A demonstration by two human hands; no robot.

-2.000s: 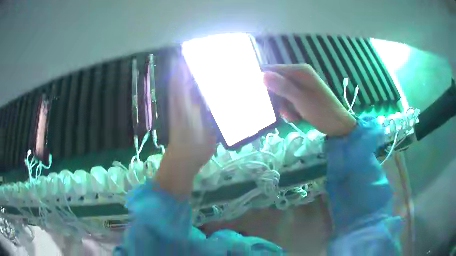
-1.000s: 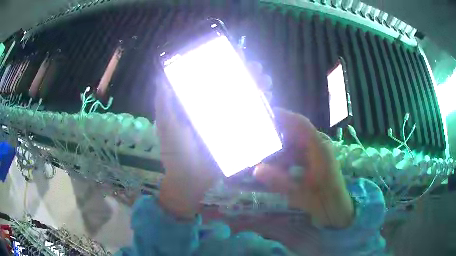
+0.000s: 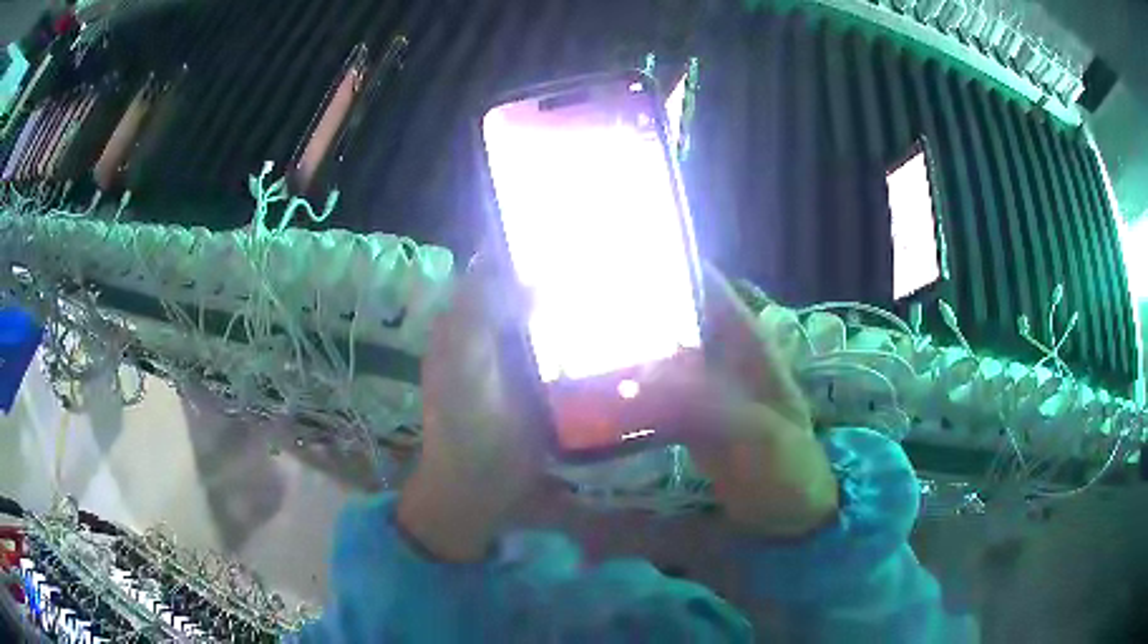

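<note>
A smartphone with a glaring white screen is upright in front of me, tilted slightly; its lower end shows a darker reddish band with a small bright spot. My left hand holds it along its left edge. My right hand is at its lower right side, blurred, with fingers or thumb over the lower part of the screen. Most fingertips are hidden behind the phone or lost in glare.
Behind is a dark slotted shelf with a lit phone on edge at right and several darker phones at left. White adapters and looped cables line its front edge. A blue bin shows at far left.
The phone has turned more upright, and its screen now shows a darker band at the bottom. The right hand has moved over the lower screen. The view has shifted, showing more shelf than two seconds ago.
</note>
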